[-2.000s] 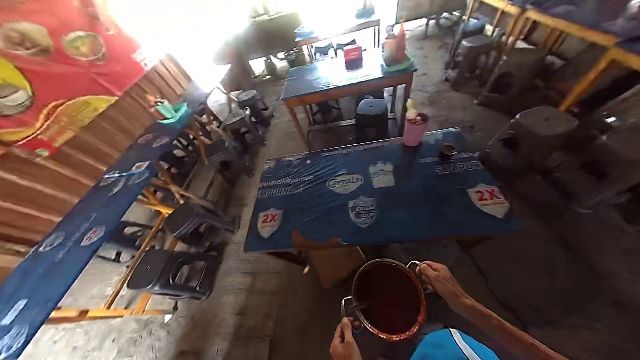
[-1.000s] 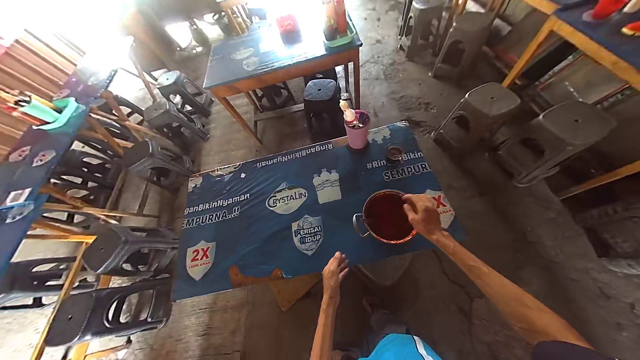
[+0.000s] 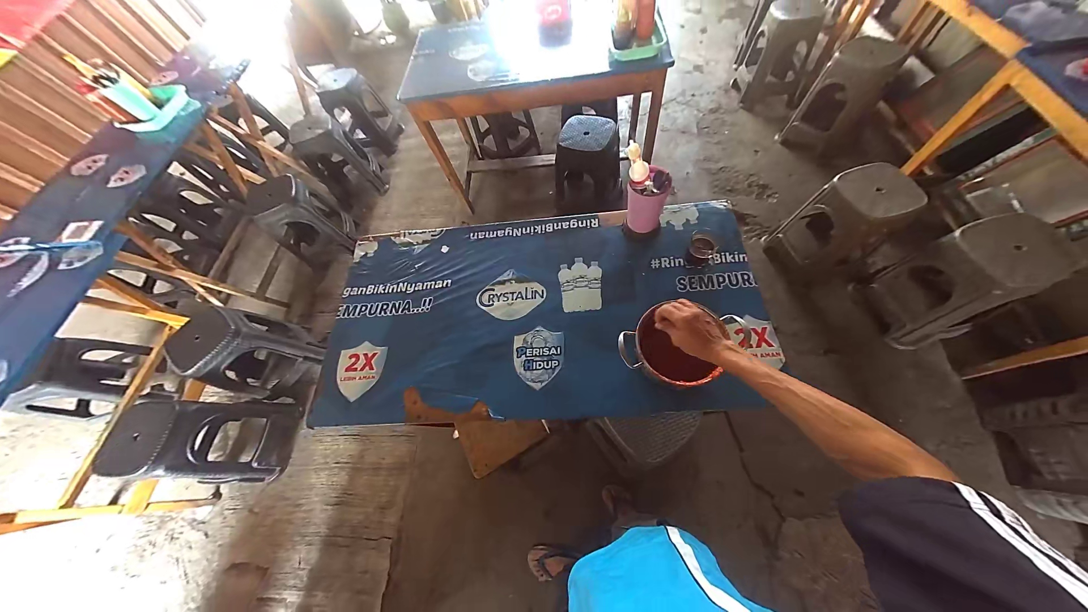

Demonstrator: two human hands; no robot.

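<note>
A metal pot (image 3: 680, 361) of dark red sauce stands on the right part of the blue-covered table (image 3: 459, 357), its near rim smeared with red. My right hand (image 3: 690, 327) is over the pot with its fingers curled down at the sauce; whether it grips a utensil there is hidden. Behind the pot are a small dark glass jar (image 3: 703, 247) and a pink cup (image 3: 648, 204) holding utensils and a light-capped bottle. My left hand is out of the frame.
Black plastic stools (image 3: 204, 438) line the left side by a long table (image 3: 85, 212). Grey stools (image 3: 858, 200) stand at the right. Ahead is another wooden table (image 3: 527, 102) with a green tray (image 3: 639, 49) of bottles. A stool (image 3: 646, 438) sits partly under the near table.
Two seconds ago both hands held the pot by its handles before the table; now it stands on the tabletop. My left hand has let go and left the view. My right hand has moved over the pot.
</note>
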